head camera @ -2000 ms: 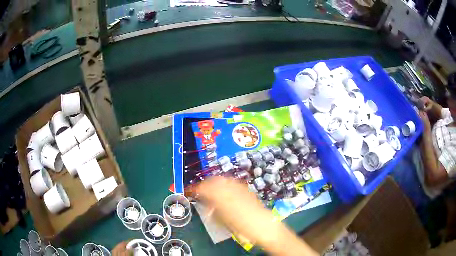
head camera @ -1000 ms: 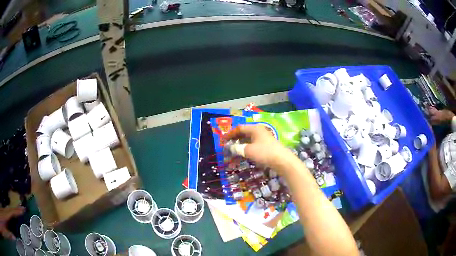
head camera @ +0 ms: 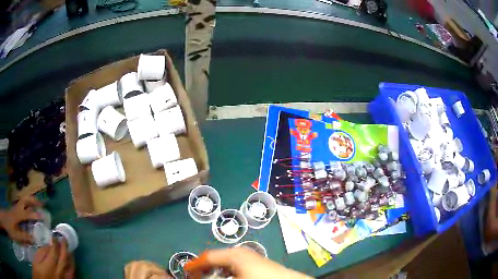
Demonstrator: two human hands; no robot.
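White round housings with spoked rings and hubs stand on the green bench at lower centre; one housing (head camera: 230,225) shows its hub. My right hand (head camera: 240,262) is blurred and cut off by the bottom edge, over the lowest housings; something greyish shows under its fingers, too unclear to name. My left hand (head camera: 144,269) is at the bottom edge, left of a spoked housing (head camera: 182,264); its fingers are mostly out of the picture. Silver-grey motors (head camera: 349,182) with dark red leads lie heaped on printed sheets (head camera: 273,131) at right of centre.
An open cardboard box (head camera: 139,199) of white housings is left of centre. A blue bin (head camera: 423,218) of smaller white parts is at right. Another person's hands (head camera: 53,261) hold white housings at lower left. Black parts (head camera: 38,144) lie far left. A post (head camera: 199,60) stands behind.
My right hand has moved from the motor pile down and left to the housings at the bottom edge. The view has shifted left, so more of another person's hands shows at lower left.
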